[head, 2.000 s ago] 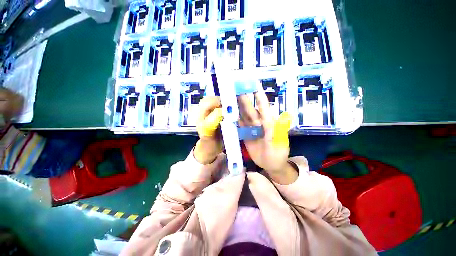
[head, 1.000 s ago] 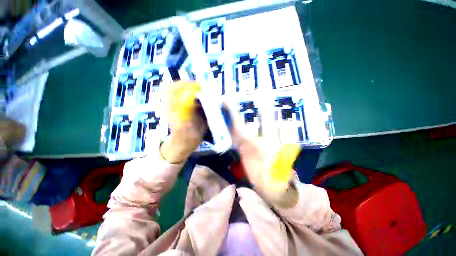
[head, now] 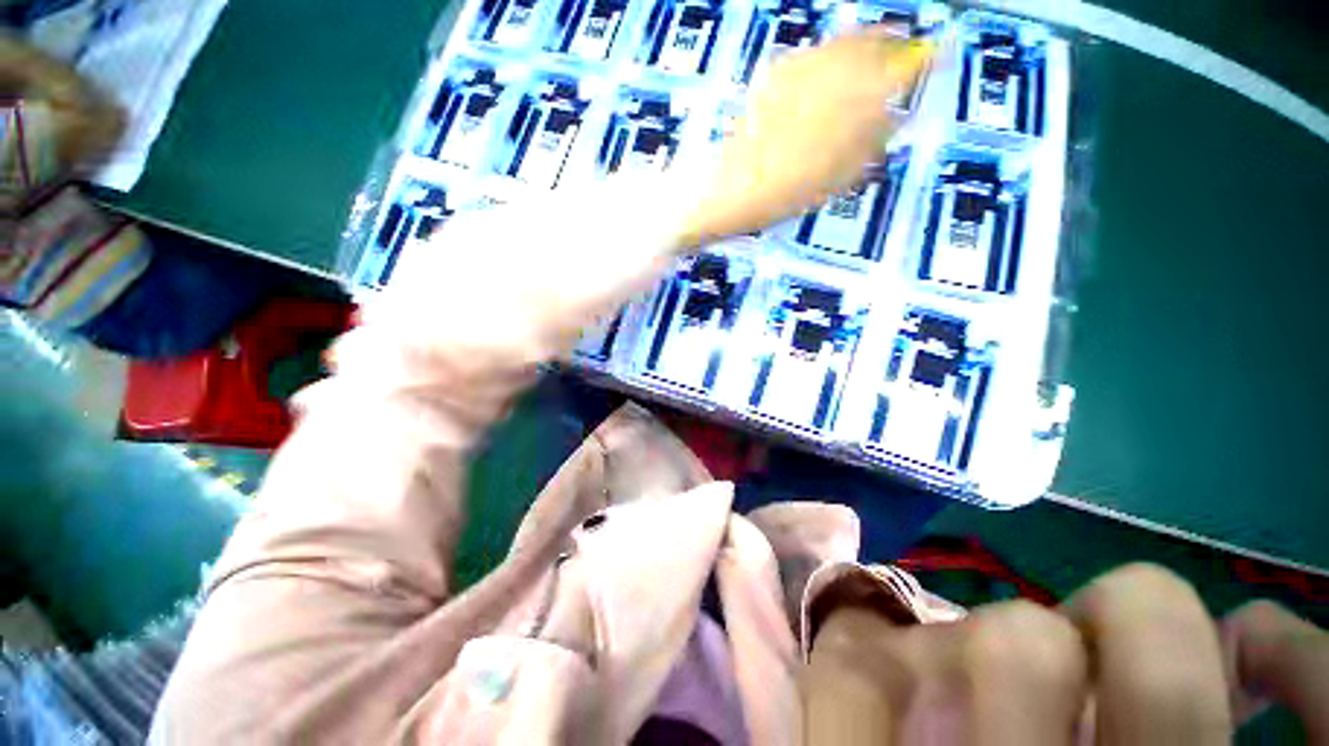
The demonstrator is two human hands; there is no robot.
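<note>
The white blister tray [head: 1038, 437] lies tilted across the bench, its pockets holding flat black and silver-white modules [head: 959, 233]. My left hand [head: 816, 124] reaches across the tray from the left, its yellow-covered fingertips over a pocket in the back row near the right end. Its fingers partly hide the module there; I cannot tell if they grip it. My left sleeve covers pockets in the front left part. My right hand [head: 1020, 670] is large and close to the camera at the bottom right, fingers curled, partly cut off. Nothing shows in it, but its palm side is hidden.
The green bench mat [head: 1195, 292] surrounds the tray. Another person's hand and striped sleeve [head: 88, 248] are at the left edge beside a pale sheet [head: 153, 73]. A red stool [head: 182, 394] stands below the bench at left. A pale curved rail [head: 1210, 66] crosses the top right.
The long white edge-on piece is no longer seen in my hands. My left hand has moved right over the back row. My right hand has left the tray and come close to the camera.
</note>
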